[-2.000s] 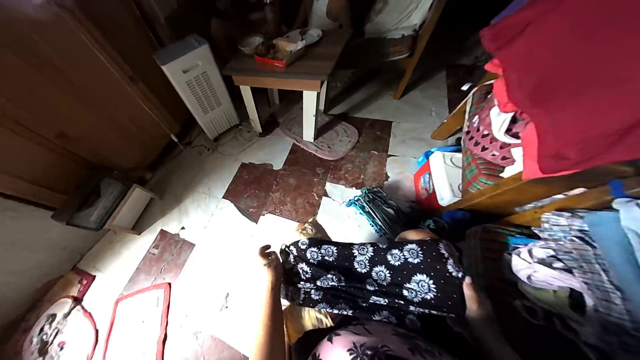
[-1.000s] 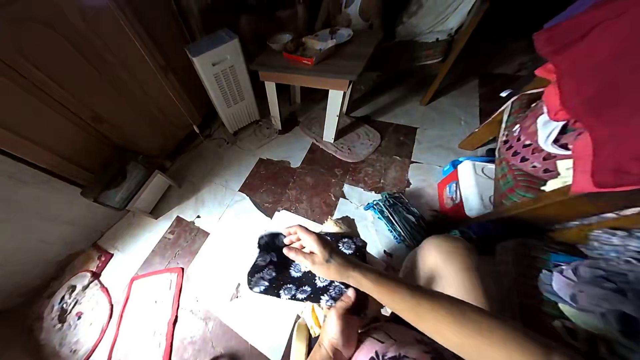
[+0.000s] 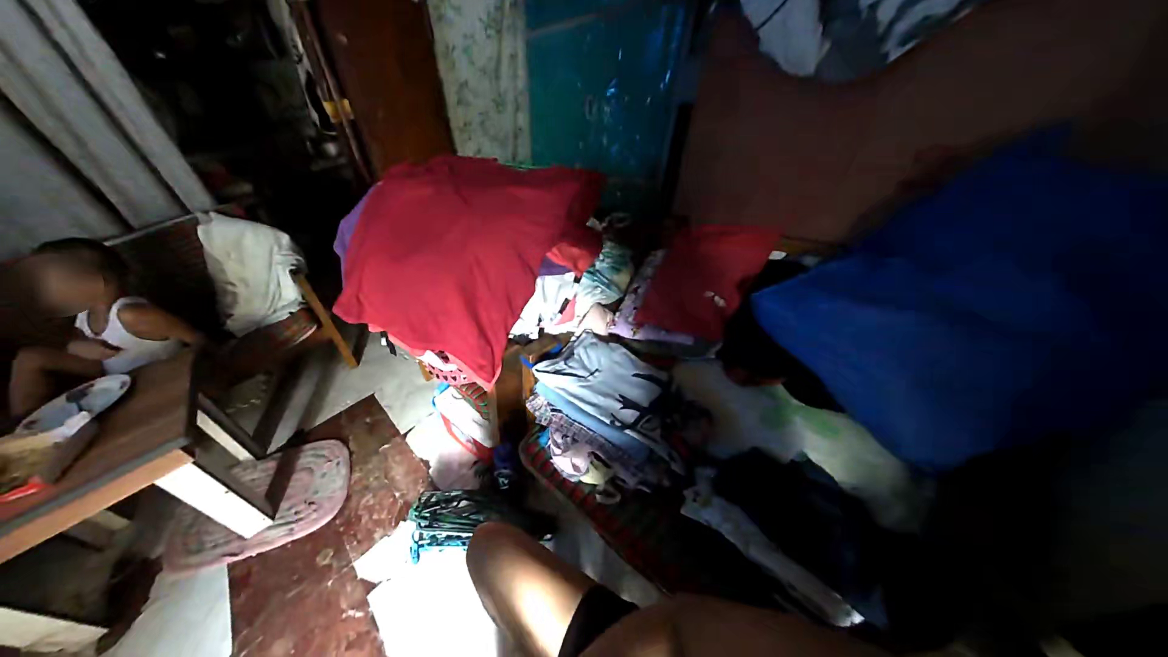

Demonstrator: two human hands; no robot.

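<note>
Neither of my hands can be made out; a dark blurred arm crosses the bottom edge near my bent knee. The black cloth with white flowers is not visible. A stack of folded clothes lies to the right of the knee, on a woven seat. Red cloth covers a pink basket of laundry, and a smaller red folded cloth lies to its right. Teal and dark clothes hangers lie bunched on the floor beside the knee.
At left stands a wooden table with a dish on it; a person sits behind. An oval rug lies partly under the table. Large blue cloth is at right, dark clothing below it.
The view has swung far to the right. The flowered black cloth, spread between both hands and then folded smaller in them, is out of sight, as are the hands.
</note>
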